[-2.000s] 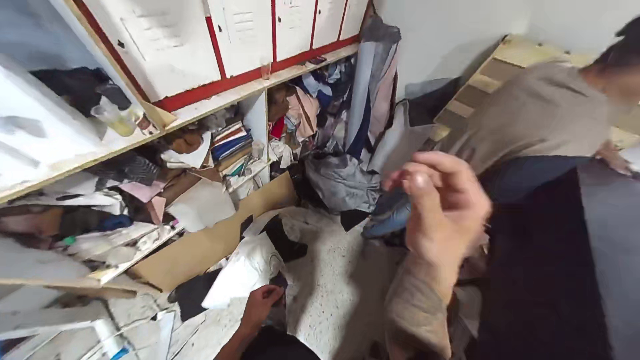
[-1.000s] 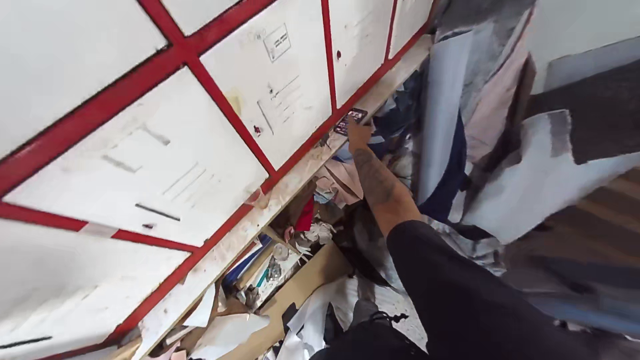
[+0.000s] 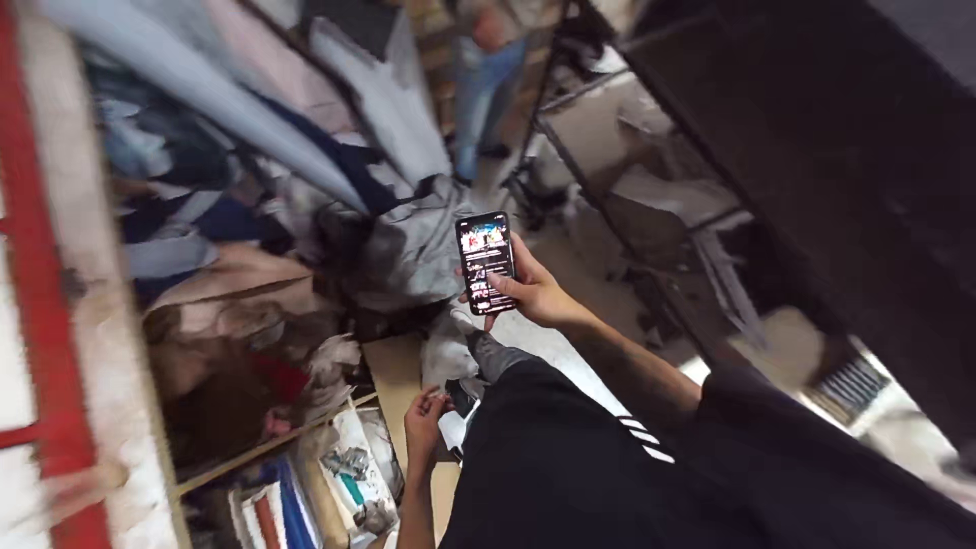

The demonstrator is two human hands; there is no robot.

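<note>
A smartphone (image 3: 486, 263) with a lit screen lies in my right hand (image 3: 537, 288), its thumb over the lower part of the glass. My left hand (image 3: 427, 412) hangs lower and to the left, beside a cardboard piece (image 3: 400, 370), its fingers loosely curled; whether it holds anything cannot be told. Below the phone is my leg in dark shorts (image 3: 564, 457) with white stripes. Grey crumpled fabric (image 3: 427, 252) lies behind the phone.
Shelves with a worn wooden edge (image 3: 114, 305) hold heaped fabric (image 3: 229, 282) and folders (image 3: 278, 503) at left. Fabric rolls (image 3: 290, 130) lean behind them. Another person in jeans (image 3: 488, 99) stands at the top. A dark panel (image 3: 801, 152) and a metal frame (image 3: 595, 191) are at right.
One second ago my right hand was at the ledge below the red-framed lockers with the phone; now it holds the phone in front of me. The view has swung strongly away from the lockers.
</note>
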